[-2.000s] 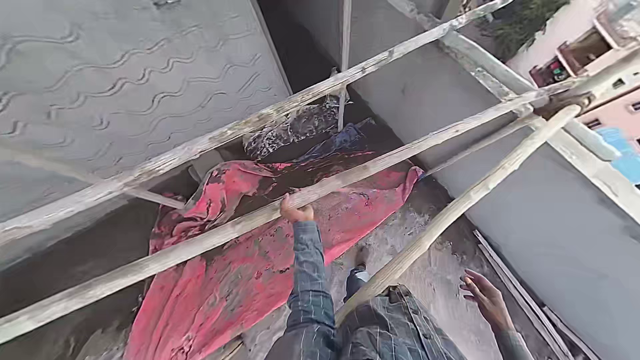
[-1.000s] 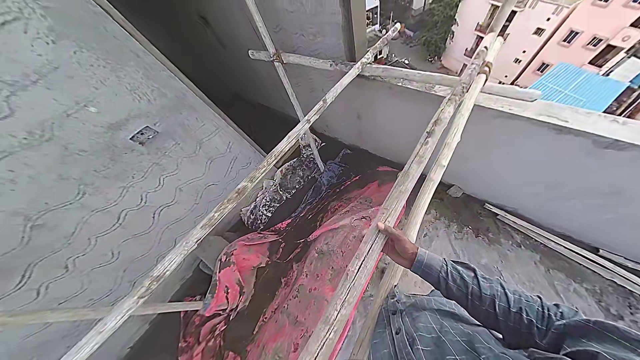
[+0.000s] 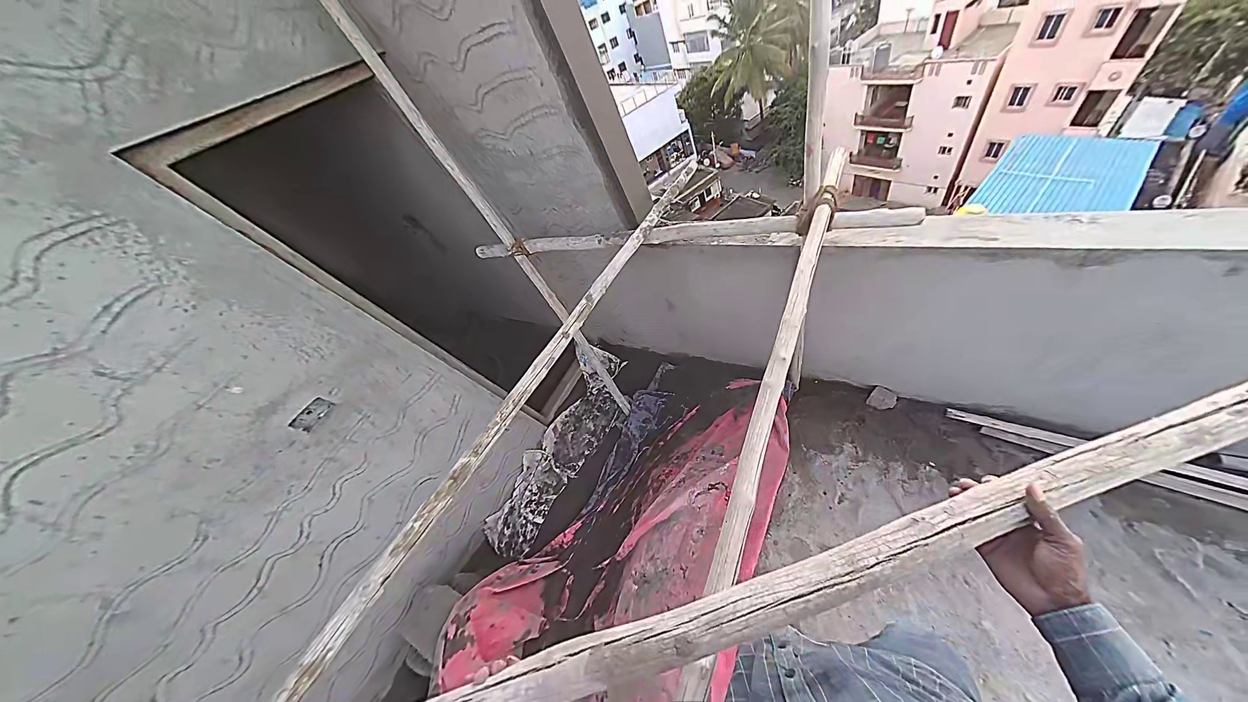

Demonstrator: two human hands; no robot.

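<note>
My right hand grips a rough wooden pole near its right end, thumb on the near side and fingertips over the top. The pole slants across the foreground, from bottom centre up to the right edge. At bottom left, what look like my left hand's fingertips curl over the pole's upper edge; the rest of that hand is hidden. Behind the held pole, another wooden pole runs up to a rope lashing. A red cloth, smeared with grey material, lies below the poles.
More scaffold poles cross at left, before a plastered wall with a framed opening. A crumpled sack lies by the wall. A parapet borders the concrete floor, where long strips lie. Buildings stand beyond.
My right hand has moved right, and the pole in it has swung from beside the lashed pole to across the foreground. The view has tilted up, showing more of the opening and buildings.
</note>
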